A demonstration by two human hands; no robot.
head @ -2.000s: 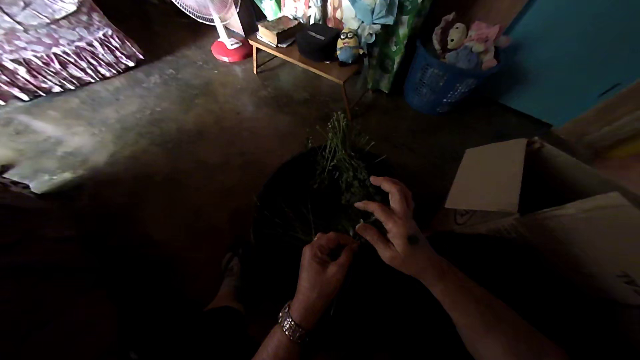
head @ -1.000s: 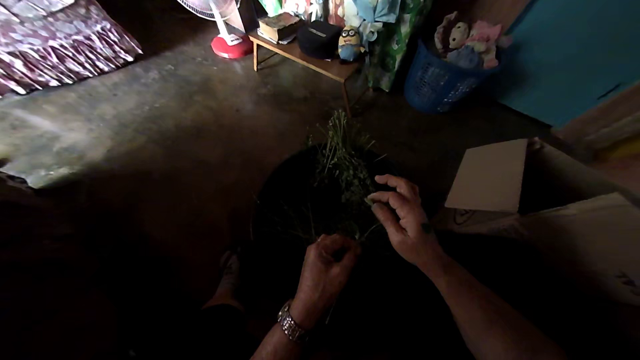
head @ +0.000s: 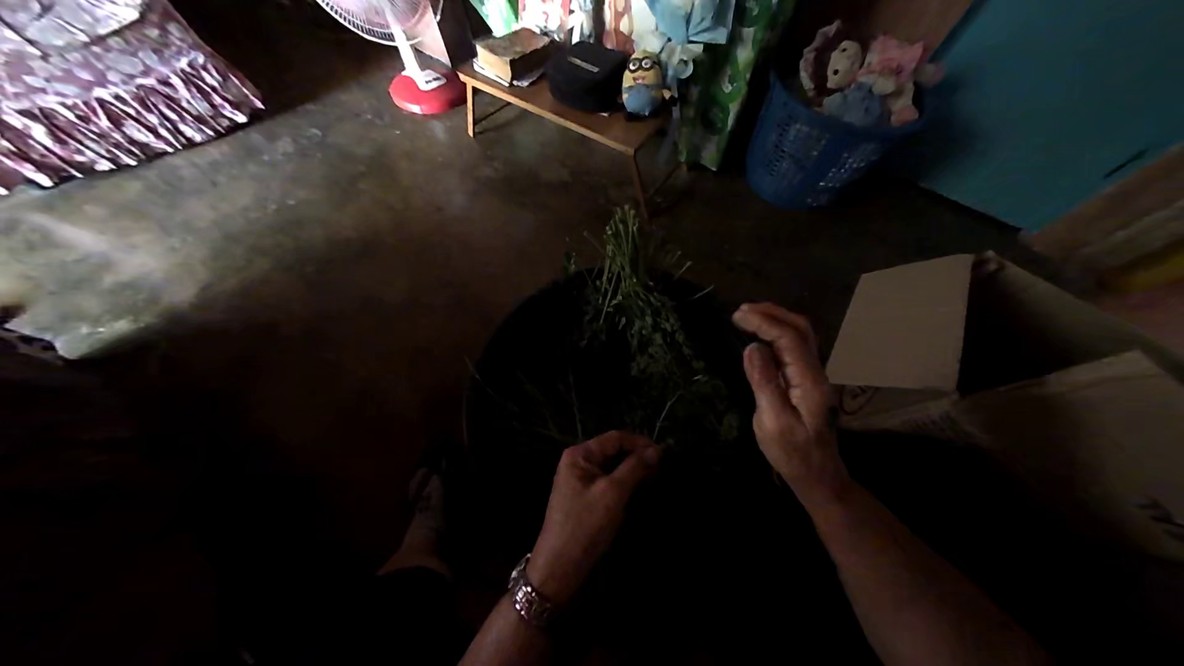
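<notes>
A dark round container [head: 499, 347] stands in front of me, its inside mostly lost in shadow. Over its far rim lies a bunch of leafy green stems [head: 638, 305], stem ends pointing away from me. My left hand [head: 601, 486], with a metal watch on the wrist, pinches a thin plant stem between thumb and forefinger above the near part of the container. To the right, my right hand [head: 791, 398] is raised beside the bunch, fingers bent and thumb near the forefinger. Whether anything small is between them cannot be made out.
An opened cardboard box [head: 902, 324] stands at the right. Beyond are a low wooden table [head: 555, 113] with books, a black cap and a Minion toy, a fan with a red base [head: 425, 92], and a blue basket [head: 800, 153] of dolls. My foot [head: 425, 509] is left of the container.
My right hand has moved away from my left hand, toward the right. My left hand has stayed low over the container, its fingers still pinched.
</notes>
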